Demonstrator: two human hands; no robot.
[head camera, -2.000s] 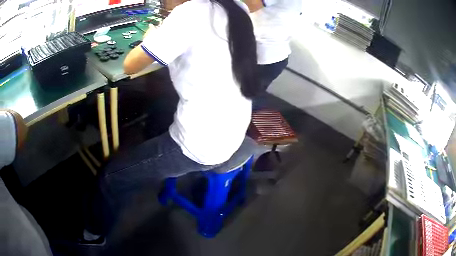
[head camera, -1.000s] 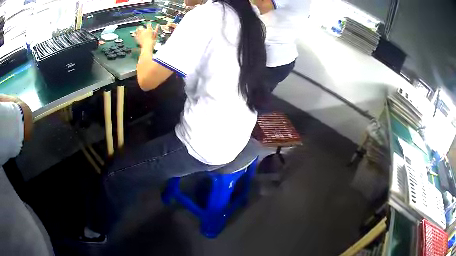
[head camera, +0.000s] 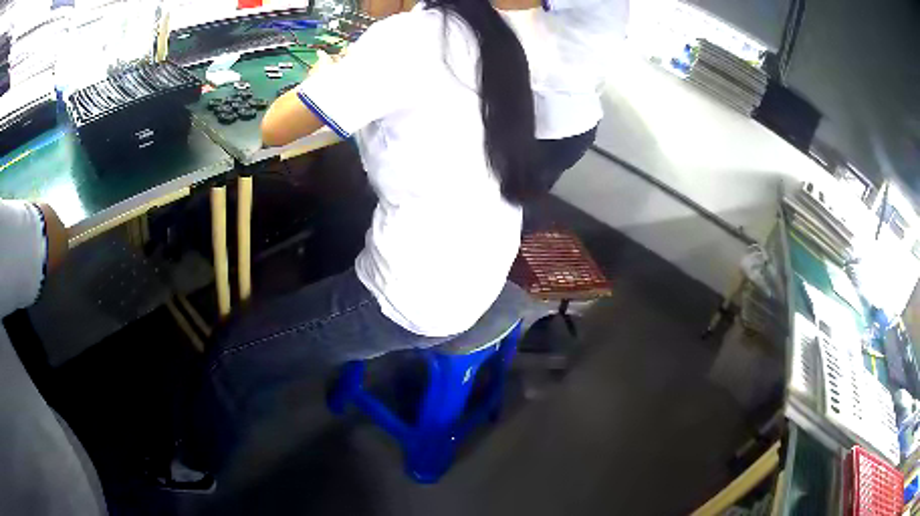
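Note:
Neither my left hand nor my right hand is in view. Nearest in front of me, a person in a white shirt (head camera: 444, 202) sits on a blue plastic stool (head camera: 434, 403), turned away toward a green-topped bench. The person's forearm rests at the bench edge beside a cluster of small dark round parts (head camera: 236, 107); their hands are mostly hidden. A black box (head camera: 136, 121) packed with upright thin trays stands on the bench to the left.
A sleeve and part of an arm (head camera: 20, 252) show at the left edge; I cannot tell whose. A red slatted seat (head camera: 560, 264) stands behind the stool. Another person (head camera: 570, 81) is beyond. At right, a bench holds white slotted trays (head camera: 852, 383) and a red tray (head camera: 876, 484).
The seated person's forearm was raised with the hand visible one second ago; now it is lowered to the bench edge. The view has shifted slightly since the first frame.

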